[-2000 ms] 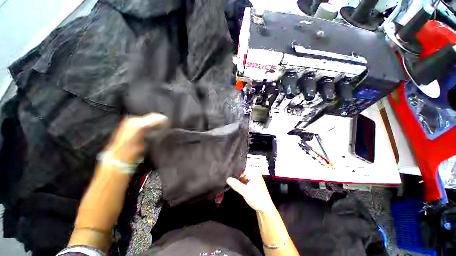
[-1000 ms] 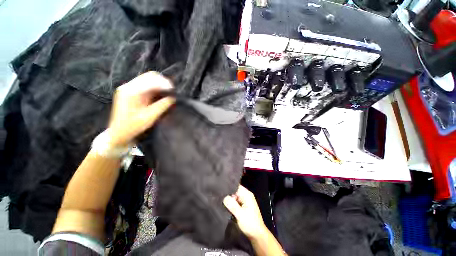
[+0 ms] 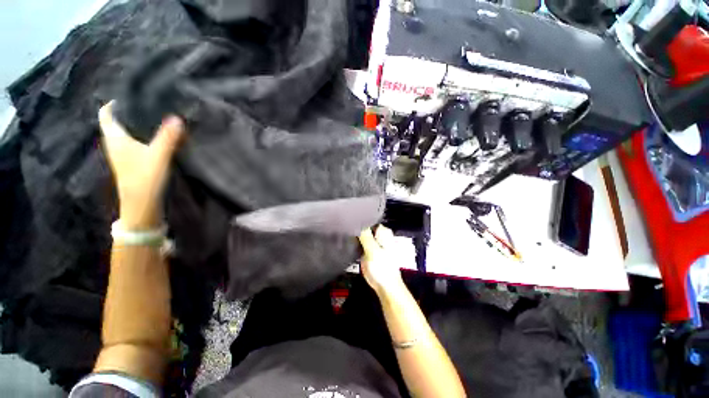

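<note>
A dark garment panel [image 3: 288, 167] runs from the heap at the left to the needle area [image 3: 400, 148] of the overlock machine [image 3: 497, 70]. Its lighter underside shows along a folded edge, and its lower part hangs over the table's front. My left hand [image 3: 140, 159] is on the dark cloth at the left, thumb and a finger spread, other fingers hidden in the cloth. My right hand [image 3: 376, 256] pinches the panel's edge just below the needle area, beside the black opening [image 3: 407, 221].
Snips [image 3: 486, 221] and an orange-tipped tool [image 3: 505, 246] lie on the white table [image 3: 459, 268], with a smartphone [image 3: 574, 215] to their right. A red plastic frame [image 3: 657, 225] stands at the right, above a blue crate [image 3: 631, 342]. A dark heap [image 3: 505, 350] lies low right.
My left hand has moved left, its fingers spreading on the cloth. My right hand has risen from below the table edge to near the needle area. The hanging cloth has moved up.
</note>
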